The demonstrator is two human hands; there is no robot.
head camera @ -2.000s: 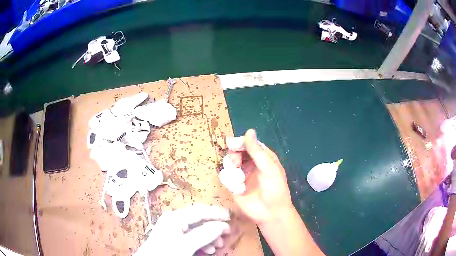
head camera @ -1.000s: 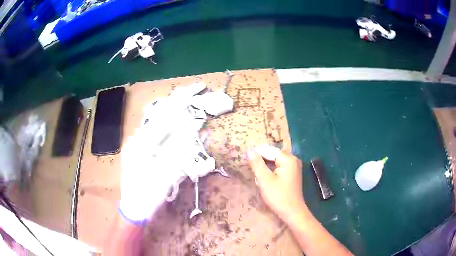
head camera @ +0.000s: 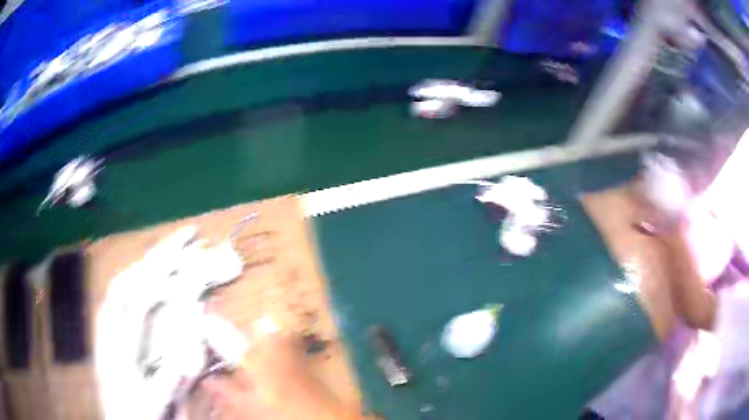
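Note:
The frame is strongly blurred. The white pile of model bodies [head camera: 185,258] lies on the brown board [head camera: 279,238] at the lower left. My left hand, in a white glove [head camera: 123,336], is at the pile's near side and merges with the white parts. My bare right hand [head camera: 287,381] is beside it at the lower edge, close to white and dark parts. Whether either hand grips something cannot be told. A white glue bottle [head camera: 470,332] with a yellow-green tip lies on the green surface. A small dark bar [head camera: 388,357] lies left of it.
A white model unit [head camera: 521,213] sits on the green surface [head camera: 394,271] at the right. Two more units [head camera: 452,97] are on the green belt. A black phone [head camera: 69,308] lies at left. Blue bins [head camera: 328,20] stand beyond. Another person's arm [head camera: 690,271] is at right.
The view has swung, with the board now lower left and blurred. A white unit now shows on the green surface at right. My right hand has moved left, close to my gloved left hand.

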